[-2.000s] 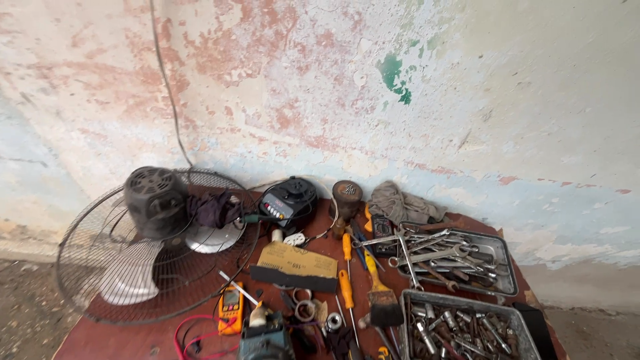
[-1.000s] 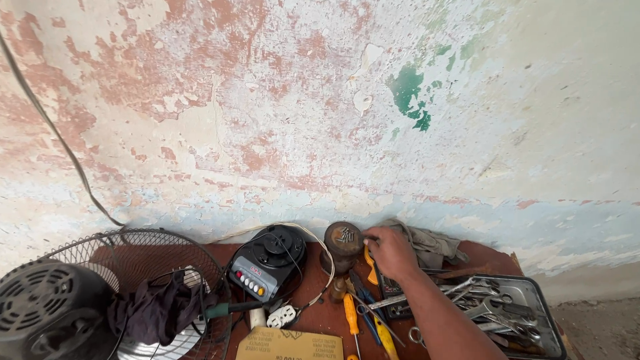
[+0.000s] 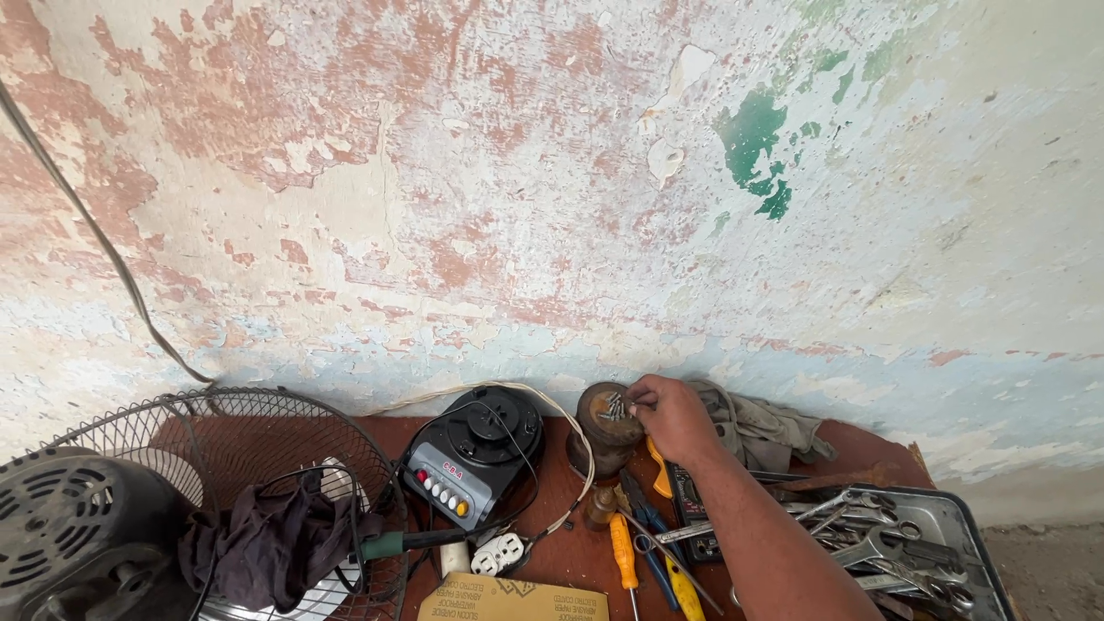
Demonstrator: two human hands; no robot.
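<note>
My right hand reaches in from the lower right, its thumb and fingertips pinched at the rim of a rusty round metal container. Small screws lie on top of the container. Whether something sits between the fingertips is too small to tell. Below the hand are an orange-handled screwdriver, blue-handled pliers and a black multimeter, partly behind my forearm. A grey cloth lies just right of the hand. My left hand is out of view.
A blender base with coloured buttons stands left of the container. Further left are a fan motor, a wire fan guard and a dark cloth. Sandpaper, a white outlet and a metal tray of wrenches sit nearer.
Two seconds ago no hand was in view; one second ago my right hand was beside the rusty container. Its fingertips are now at the rim. The view has moved closer to the wall.
</note>
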